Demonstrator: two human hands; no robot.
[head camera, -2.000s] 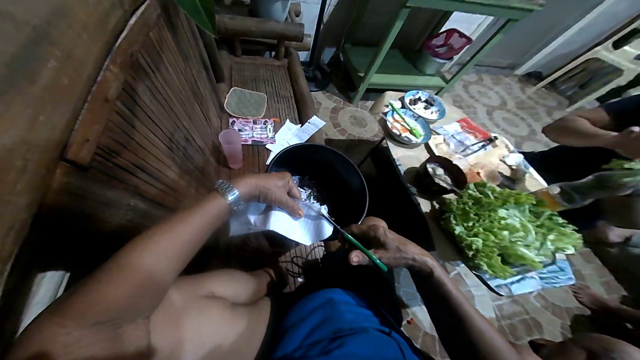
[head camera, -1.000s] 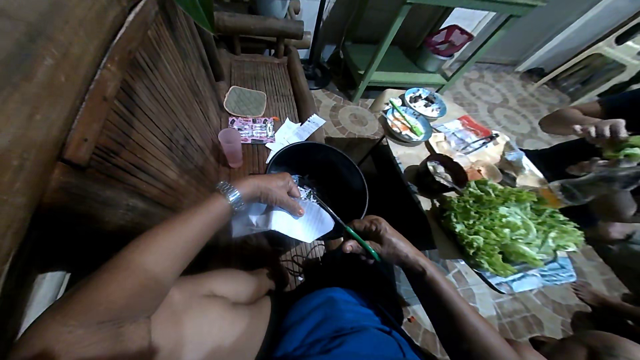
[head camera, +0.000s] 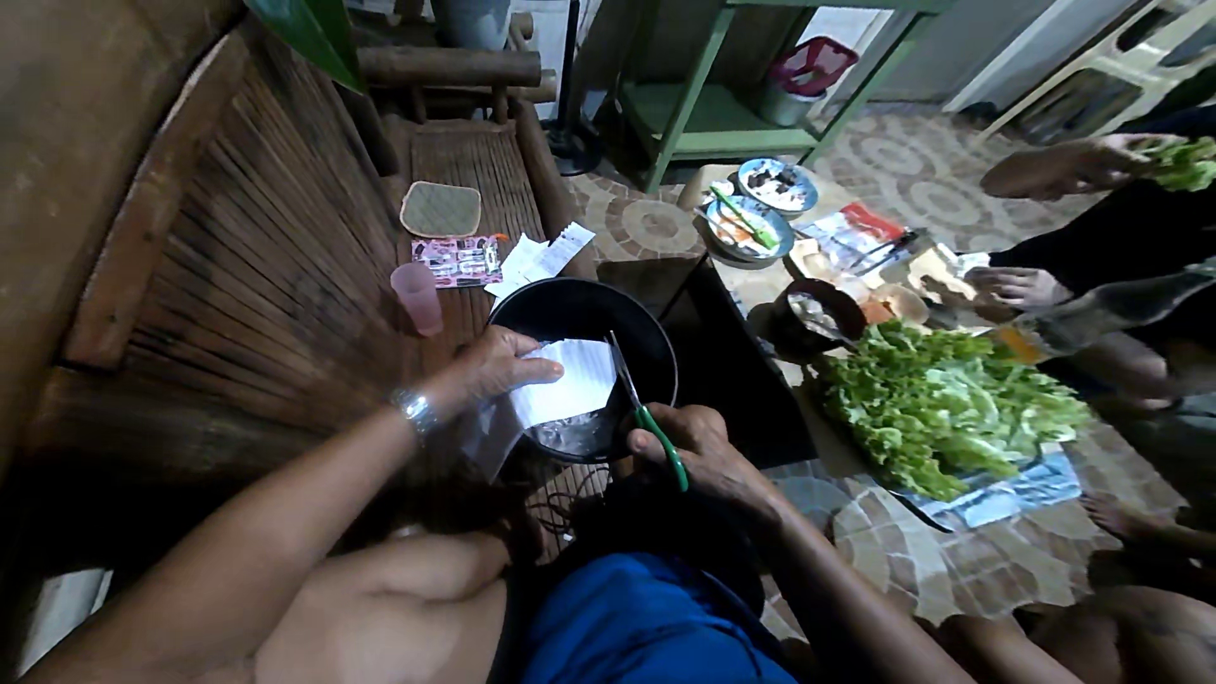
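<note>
Between its thumb and fingers, my left hand (head camera: 494, 366) grips a folded sheet of lined white paper (head camera: 570, 382), held over a round black bin (head camera: 655, 332). Clear plastic and some pale pieces lie inside the bin, partly hidden by the paper. My right hand (head camera: 698, 446) has its fingers in the green handles of a pair of scissors (head camera: 665, 439). The scissor blades point up and away, at the right edge of the paper. Torn paper pieces (head camera: 537, 261) lie on the bamboo bench behind the bin.
On the bench are a pink plastic cup (head camera: 418, 299), a woven mat (head camera: 441, 209) and a patterned pink packet (head camera: 458, 261). To the right, a low table bears bowls (head camera: 749, 228), a dark pot (head camera: 817, 318) and lettuce (head camera: 950, 408). Another person's hand (head camera: 1083, 166) holds a leaf.
The scissors have turned to point more steeply away from me, along the paper's right edge. At the right, the other person's hand has lifted a piece of lettuce.
</note>
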